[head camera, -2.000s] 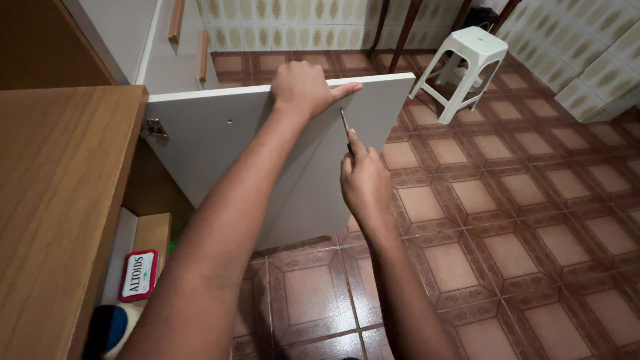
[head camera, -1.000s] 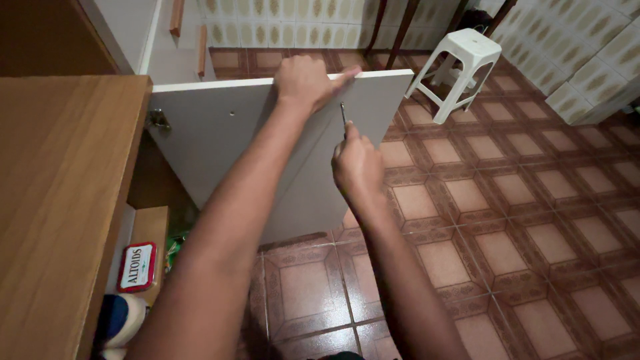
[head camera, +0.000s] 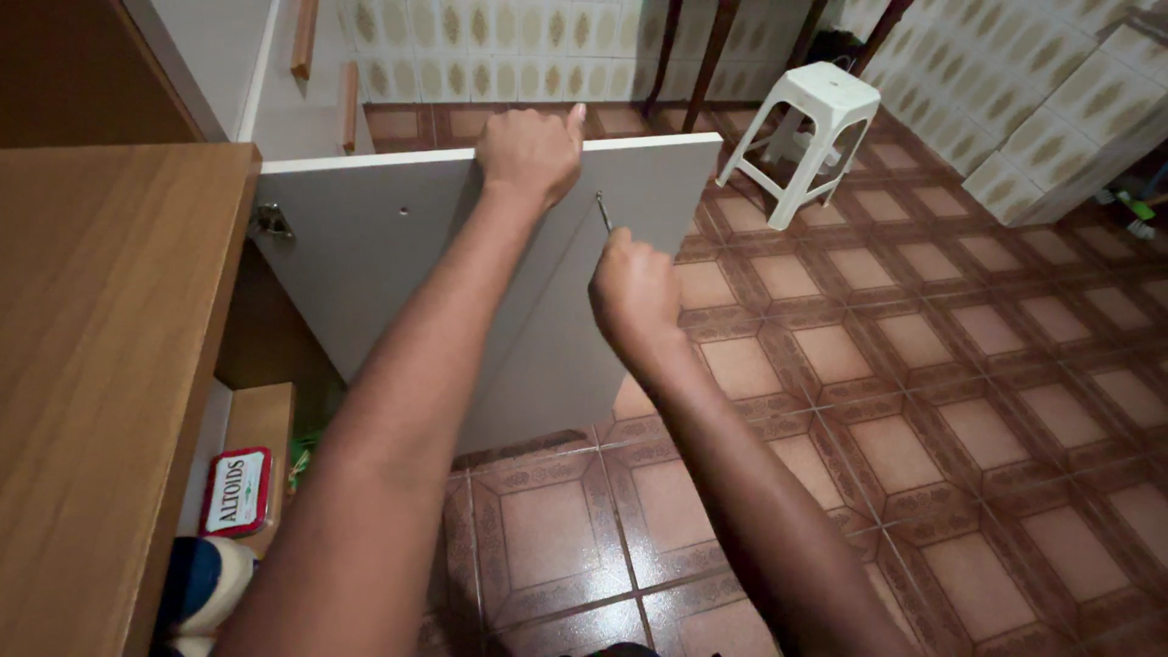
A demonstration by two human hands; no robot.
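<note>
A grey cabinet door panel (head camera: 365, 237) with a white top edge stands swung out on a metal hinge (head camera: 272, 222) at its left. My left hand (head camera: 529, 155) grips the door's top edge, thumb up, with its fingers over the far side. In my right hand (head camera: 636, 283) is a screwdriver (head camera: 605, 213), its handle hidden by my fist. The thin shaft points up and away, and its tip meets a screw (head camera: 599, 195) in the door's inner face, just below and right of my left hand. Another small screw or hole (head camera: 403, 211) shows nearer the hinge.
A wooden countertop (head camera: 100, 319) lies at the left. Under it, inside the cabinet, are a red and white Altoids tin (head camera: 237, 491) and a blue and cream round container (head camera: 205, 584). Wooden drawer handles (head camera: 305, 36) stick out beyond the door. A white plastic stool (head camera: 826, 91) stands on the tiled floor.
My left thumb, stretched to the right along the door's edge before, now points up. My right fist has changed its angle around the screwdriver, whose tip stays at the same spot.
</note>
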